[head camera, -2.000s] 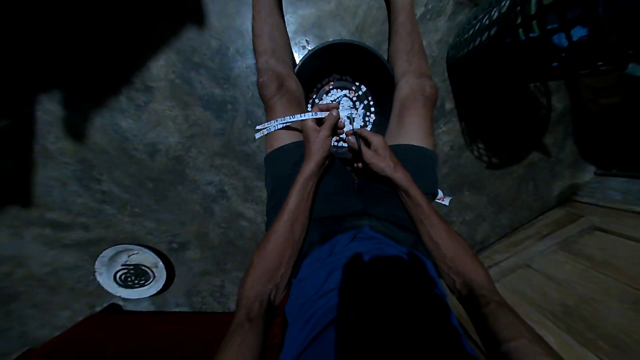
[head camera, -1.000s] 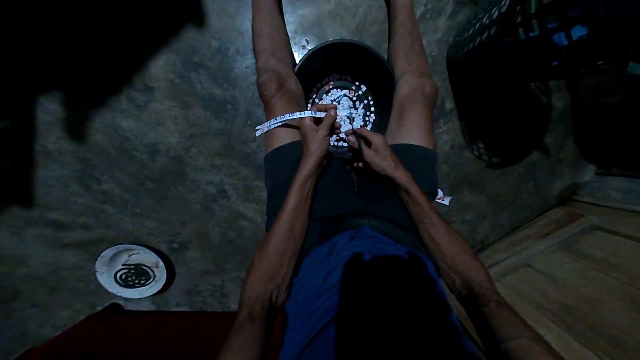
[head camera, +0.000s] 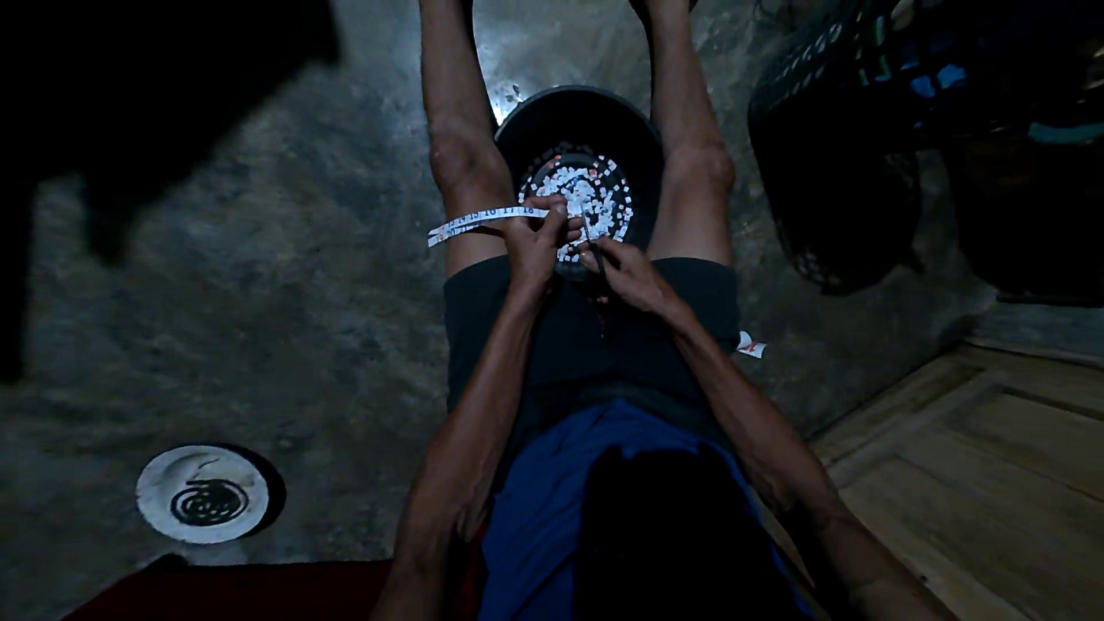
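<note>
My left hand (head camera: 536, 237) pinches strips of white paper printed with numerals (head camera: 483, 217); their free ends hang out leftward over my thigh. My right hand (head camera: 623, 266) grips a pair of dark-handled scissors (head camera: 589, 231), whose thin blades point up beside the left fingertips. It is too dark to tell how far the blades are apart. Under both hands, a dark round basin (head camera: 576, 105) stands between my legs. Many small cut squares of white paper (head camera: 608, 207) lie in it, a few with orange or red marks.
On the concrete floor at lower left stands a white round dish (head camera: 155, 496) with a dark coil in it. A dark plastic basket (head camera: 776, 112) is at upper right, a wooden panel (head camera: 992, 440) at lower right. A printed paper scrap (head camera: 751, 346) lies beside my right thigh.
The free ends of the paper strips, spread apart two seconds ago, now lie closer together. Both hands remain in nearly the same place over the basin.
</note>
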